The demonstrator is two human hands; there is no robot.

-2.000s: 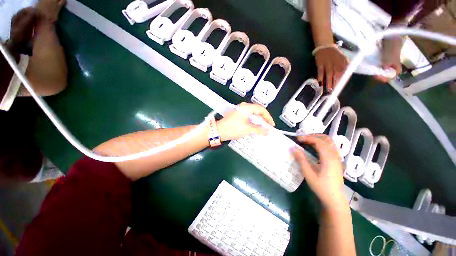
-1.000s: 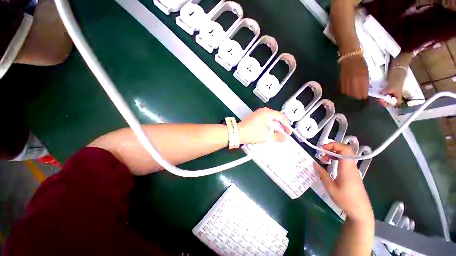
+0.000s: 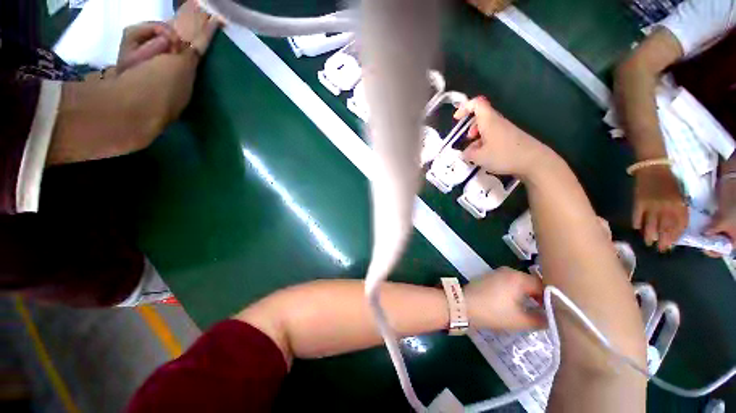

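Note:
My left hand [image 3: 504, 298], with a pale watch at the wrist, is closed on the upper end of a white label sheet [image 3: 516, 355] with rows of dark print. My right forearm hides part of the sheet and several housings. My right hand [image 3: 496, 141] is over the belt with its fingertips at the loop of a white plastic housing [image 3: 449, 171]. Whether it grips the loop or holds a sticker cannot be told. Another housing [image 3: 487, 192] lies just right of it. The housings stand in a row along the belt.
A blurred white cable [image 3: 391, 145] hangs close before the camera and loops over my right forearm. A co-worker's hands [image 3: 662, 206] are across the belt near white papers. Another person's arm [image 3: 121, 121] is at left. A pale metal rail [image 3: 299, 97] edges the belt.
My right hand has moved from beside the sheet up and forward to a housing. The left hand and sheet appear lower right. The view has shifted left, and the cable has swung across it.

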